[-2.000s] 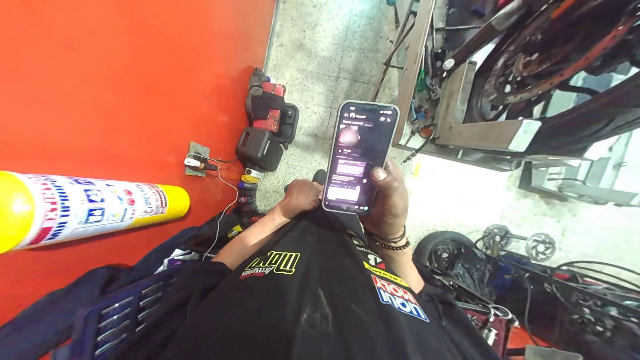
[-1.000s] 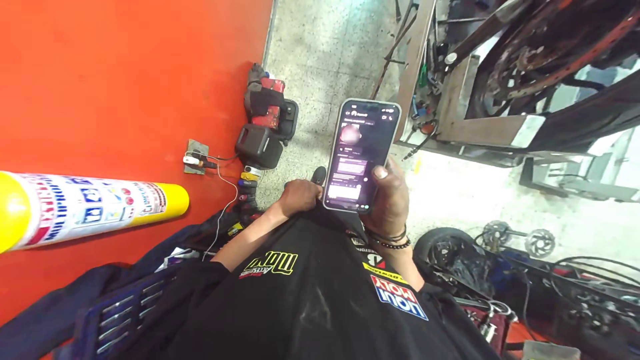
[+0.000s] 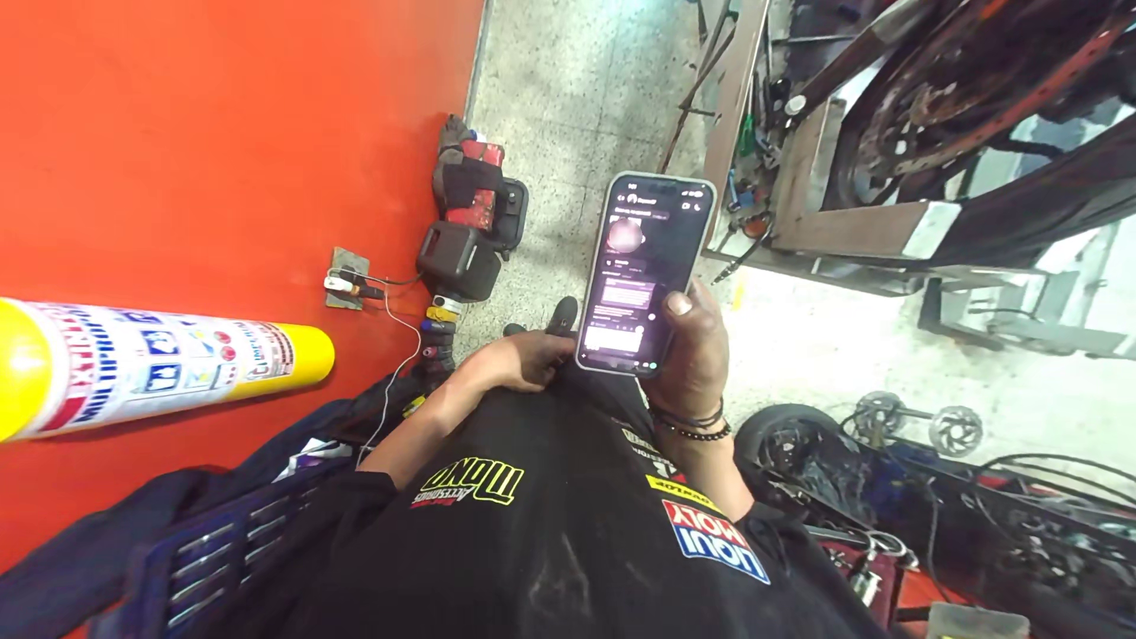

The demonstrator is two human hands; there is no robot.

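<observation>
My right hand [image 3: 692,346] holds a smartphone [image 3: 644,275] upright in a pale case, with the thumb over the lower right of its lit screen. The screen shows a dark chat page. Dark bracelets circle the right wrist. My left hand [image 3: 532,359] is just left of the phone's lower edge, against the front of my black printed shirt [image 3: 550,515]. Its fingers are curled and partly hidden, so I cannot tell whether they hold anything.
A yellow-ended extinguisher [image 3: 169,368] is at the red wall, near a socket [image 3: 348,278] with cables. Black cases [image 3: 459,260] stand on the speckled floor. A metal frame with a wheel [image 3: 923,133] is upper right; brake discs [image 3: 957,430] and a tire [image 3: 781,430] lie lower right.
</observation>
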